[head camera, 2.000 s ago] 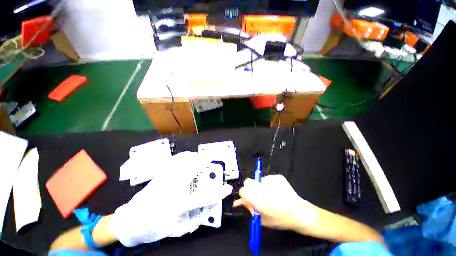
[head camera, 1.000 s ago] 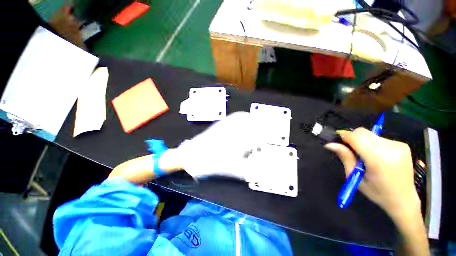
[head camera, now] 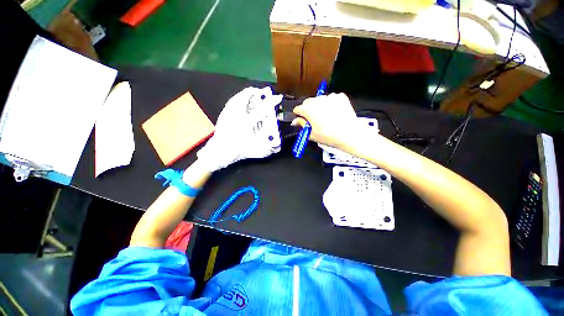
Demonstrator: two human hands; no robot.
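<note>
My gloved left hand [head camera: 238, 133] holds a white set-top box [head camera: 267, 126] near the back of the black mat, its dark-dotted edge facing right. My bare right hand [head camera: 328, 117] is at the box's right side, holding a black plug [head camera: 287, 116] against or close to it; whether it is inserted cannot be told. A blue marker pen [head camera: 302, 141] is also kept in my right hand. A second set-top box [head camera: 365, 126] lies partly under my right forearm. A third box [head camera: 362, 197] lies in front of it, dotted side up.
An orange-red pad [head camera: 178, 128], a curved cream strip [head camera: 114, 129] and a clipboard with a white sheet [head camera: 52, 105] lie at left. A coiled blue cord [head camera: 238, 205] is by the front edge. A remote [head camera: 529, 210] and white strip [head camera: 548, 199] are at right. A wooden-legged shelf [head camera: 371, 24] stands behind.
My left hand has moved left and back and now holds the box that lay near the pad. My right hand has moved left to it with the plug and pen.
</note>
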